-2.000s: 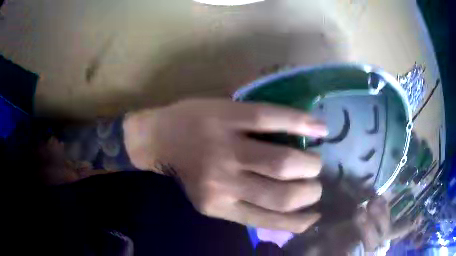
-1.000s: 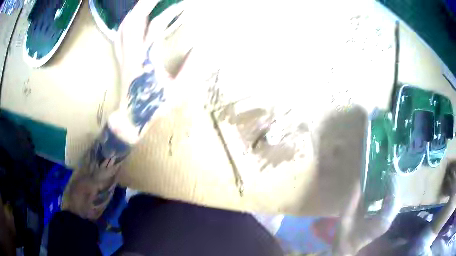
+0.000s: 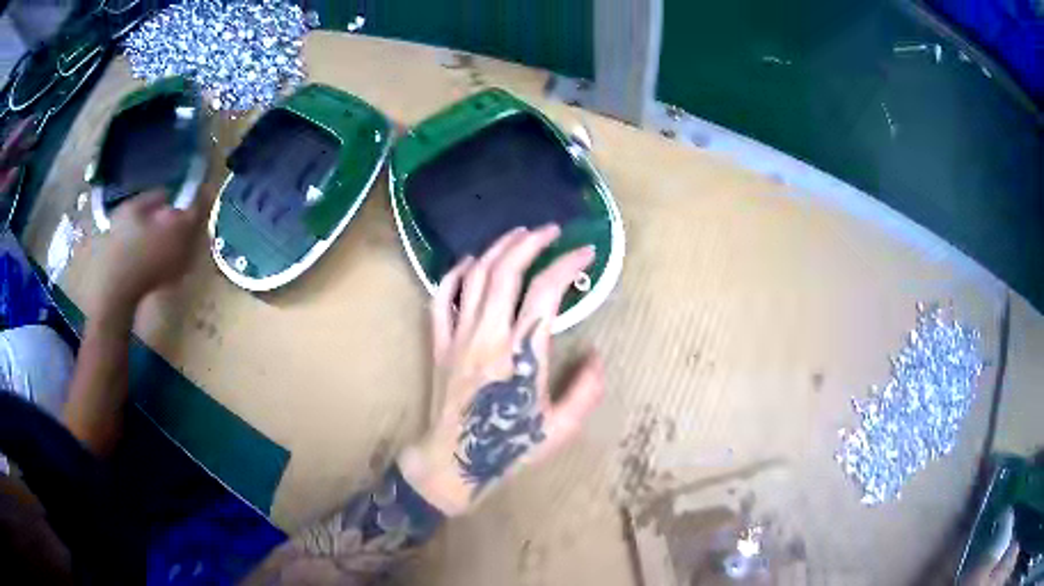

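A glossy dark green housing point(image 3: 498, 189) with a pale rim and a dark recess lies at upper centre. My left hand point(image 3: 492, 366), bare and tattooed, is over its lower rim, fingers spread on or just above it, thumb apart. A second green housing point(image 3: 300, 189) lies left of it. At the bottom right corner, my right hand point(image 3: 1001, 567) is mostly cut off by the edge, with what looks like a white sleeve on a finger. It appears to hold another green housing point(image 3: 1013, 492), also cut off.
Silvery small fittings point(image 3: 916, 406) are piled at right, more point(image 3: 218, 52) at upper left. A stained brown pad point(image 3: 716, 521) with a small white item point(image 3: 744, 561) is at the bottom. Another person's hand point(image 3: 155, 240) is at a further housing point(image 3: 149, 149). A metal rail point(image 3: 790, 177) borders the green surface.
The view has turned left and cleared of glare. My left hand, earlier at the upper left, now shows at centre over a housing. My right hand and its housing now show only at the corner.
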